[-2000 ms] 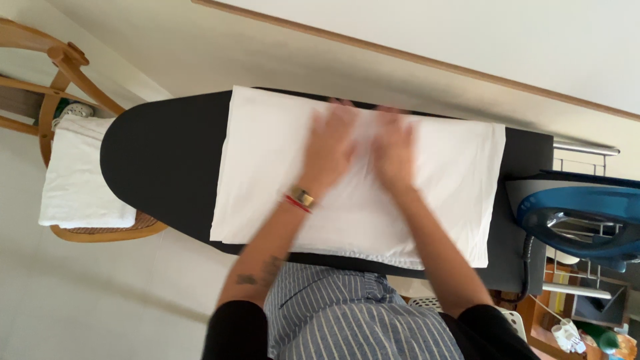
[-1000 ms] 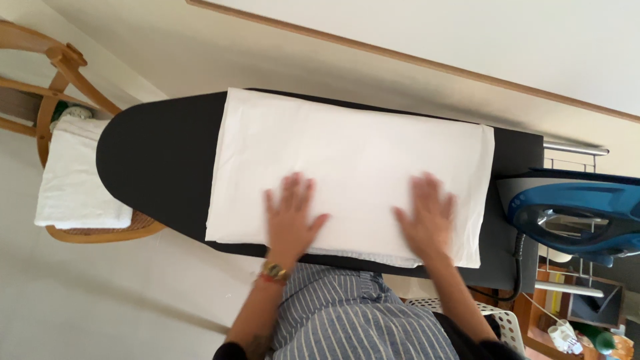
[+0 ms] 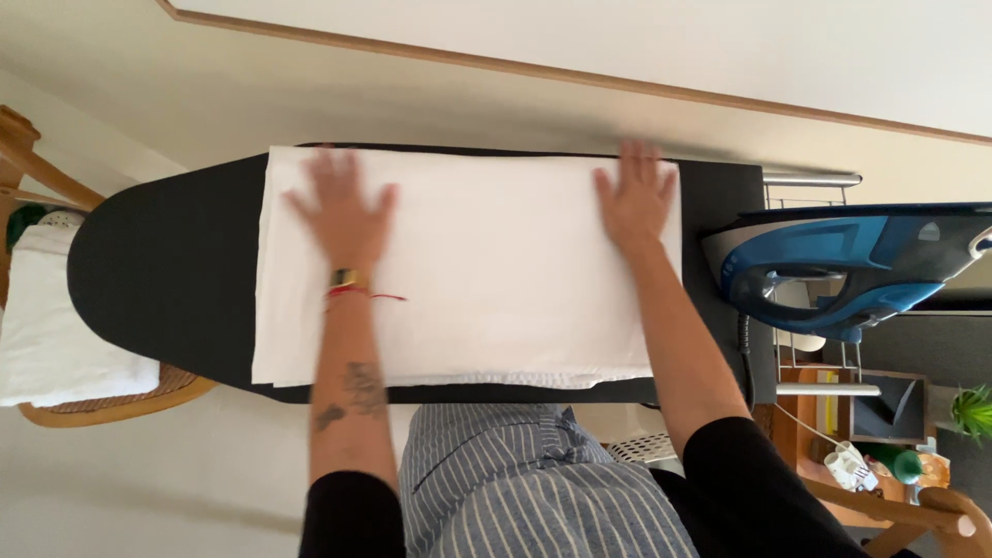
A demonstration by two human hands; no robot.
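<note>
A folded white cloth (image 3: pixel 496 271) lies flat across a black ironing board (image 3: pixel 170 271), its layers showing along the near edge. My left hand (image 3: pixel 341 201), slightly blurred, is spread palm down on or just over the cloth's far left part. Near the far right corner of the cloth, my right hand (image 3: pixel 637 198) is spread palm down too, fingertips at the far edge. Neither hand grips anything. A blue steam iron (image 3: pixel 821 263) rests on its side in view at the board's right end, beyond my right hand, on the metal rack.
At the left, a wooden chair (image 3: pixel 116 407) with a woven seat bears a folded white cloth (image 3: pixel 70 325). The iron's cord (image 3: pixel 745 356) hangs by the board's right end. A wall stands behind the board. Lower right are a white perforated basket (image 3: pixel 643 448) and a shelf with cups (image 3: pixel 851 465).
My hands have moved apart and away from me, from the near half of the white cloth to its far left and far right parts. The cloth stays flat on the board.
</note>
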